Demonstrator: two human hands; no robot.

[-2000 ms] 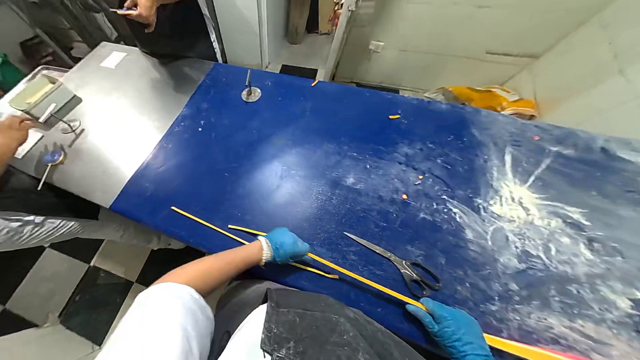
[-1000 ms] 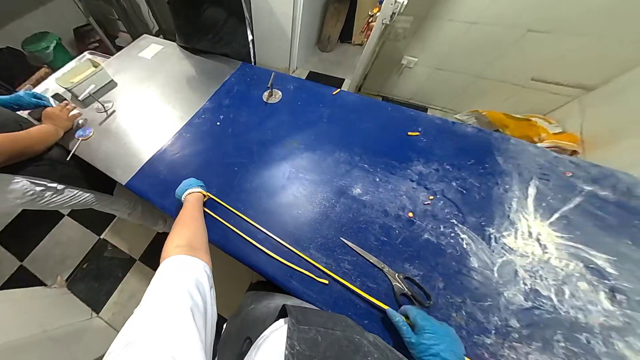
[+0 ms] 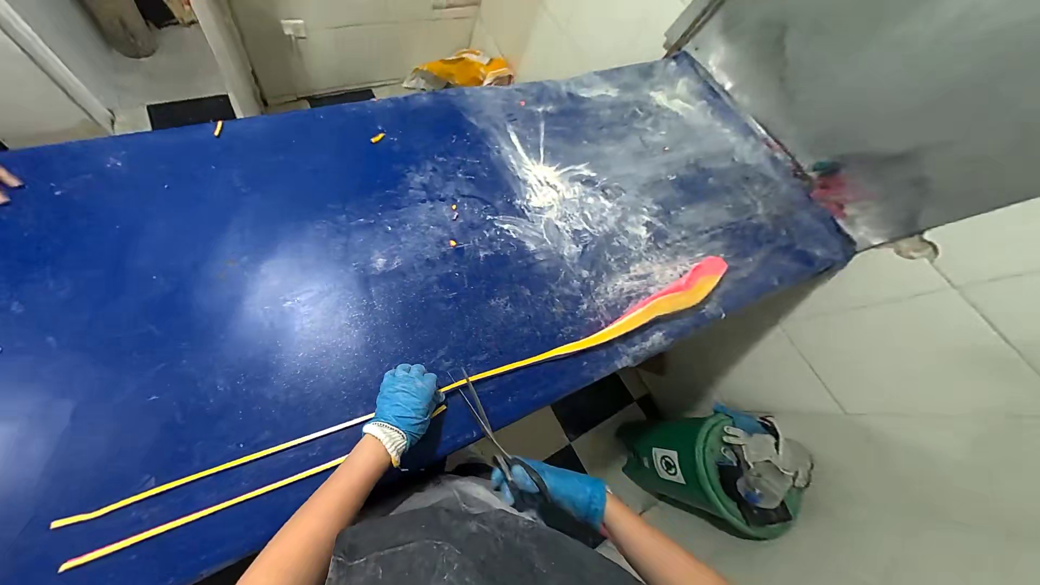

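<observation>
My left hand [image 3: 407,398], in a blue glove over a white knit cuff, presses on a thin yellow candy-like strand [image 3: 213,471] at the table's near edge. A second yellow strand [image 3: 203,513] lies nearly parallel, closer to me, its right end beside that hand. Toward the right the first strand widens into a thick pink and yellow piece [image 3: 662,305]. My right hand [image 3: 552,489], also blue-gloved, grips the dark handles of metal scissors [image 3: 481,413]. The scissor blades are apart, with the strand at their tips; whether they touch it cannot be told.
White powder [image 3: 546,188] and small orange scraps [image 3: 378,138] lie on the blue tabletop [image 3: 203,260]. A metal surface [image 3: 861,106] adjoins its right end. Below right stands a green bin [image 3: 686,467] holding discarded gloves. Another person's fingers [image 3: 8,183] rest at the far left edge.
My right hand has picked up the scissors, which lay on the table before. My left hand has moved right along the strands from their far left bend. The view has swung right.
</observation>
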